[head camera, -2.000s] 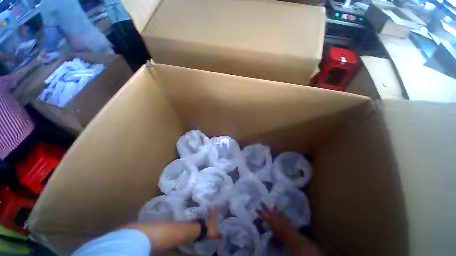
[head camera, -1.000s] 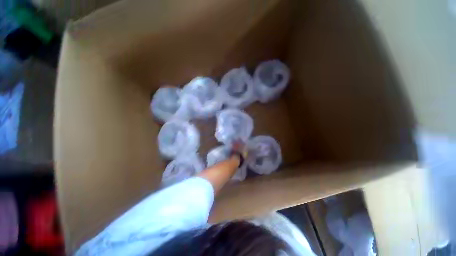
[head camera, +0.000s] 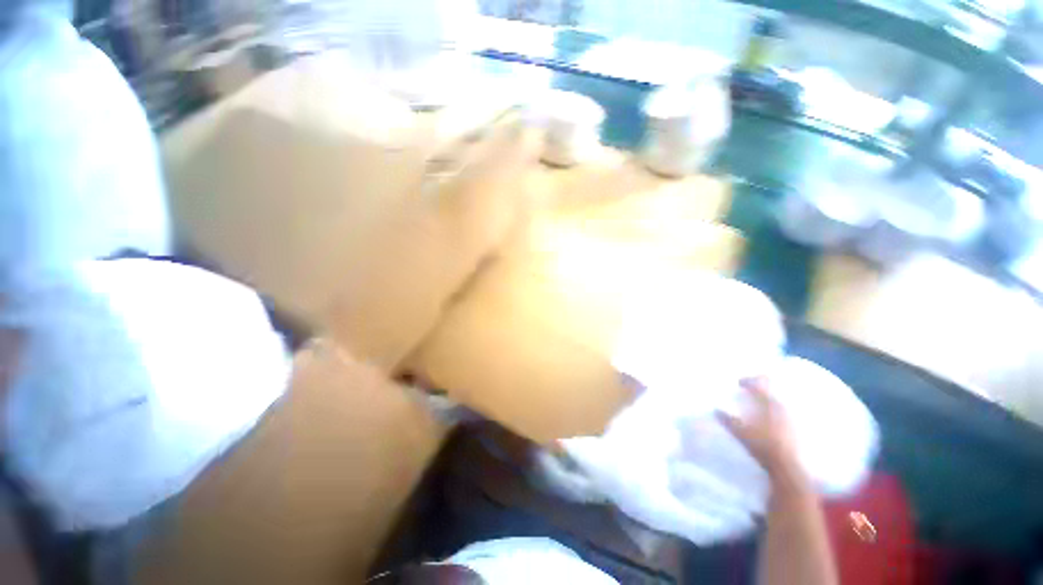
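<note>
The view is blurred. My right hand (head camera: 764, 429) reaches in from the lower right, its fingers on a white wrapped bundle (head camera: 692, 451). The grip looks closed on the wrapping, though blur hides the fingertips. More rounded white wrapped shapes adjoin it, one behind (head camera: 709, 326) and one to the right (head camera: 829, 429). A large white rounded form (head camera: 149, 389) fills the left side; I cannot tell whether it is wrapping or cloth. A skin-toned patch at the left edge may be my left hand (head camera: 9, 357), mostly cut off.
Brown cardboard (head camera: 538, 331) lies beside the bundles, with carton panels (head camera: 297, 457) at lower left. Whitish tubs (head camera: 683, 126) stand at the back of the green bench (head camera: 761, 246). A red stool (head camera: 881, 531) is at lower right. A light blue sleeve or garment (head camera: 74, 126) is at upper left.
The view has swung from the inside of the large carton, with its wrapped tubs, to the bench. My right hand now touches white wrapped bundles outside that carton.
</note>
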